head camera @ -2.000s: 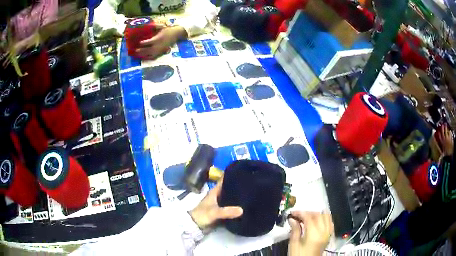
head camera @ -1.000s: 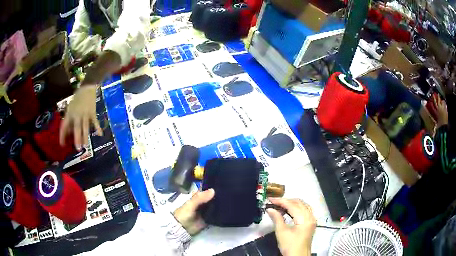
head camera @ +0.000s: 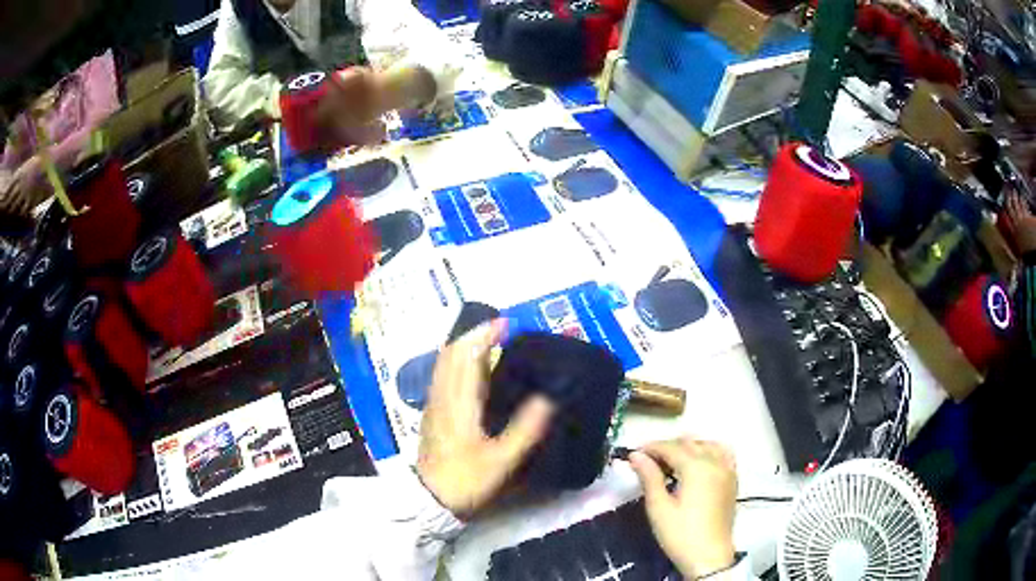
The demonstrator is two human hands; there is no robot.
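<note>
A black fabric-covered speaker [head camera: 562, 409] lies in front of me, with a green circuit board [head camera: 620, 411] showing along its right side. My left hand [head camera: 466, 426] is on its left side, fingers spread and thumb over its face, holding it. My right hand [head camera: 693, 499] pinches a small black plug [head camera: 621, 453] at the board's lower end; a thin dark cable runs right from this hand. A hammer lies behind the speaker; its dark head [head camera: 473, 321] and wooden handle end [head camera: 657, 396] show, the middle is hidden.
A blurred red speaker [head camera: 324, 244] with a cyan-lit end is at centre left. More red speakers [head camera: 85, 440] crowd the left. Another person's blurred hands [head camera: 369, 100] are at the back. On the right are a red speaker [head camera: 807, 216], a cabled black hub [head camera: 846, 369] and a white fan [head camera: 858, 528].
My left hand has shifted up onto the black speaker's face. The other person's arm has drawn back from the left-side speakers. A red speaker with a cyan-lit end now shows at centre left.
</note>
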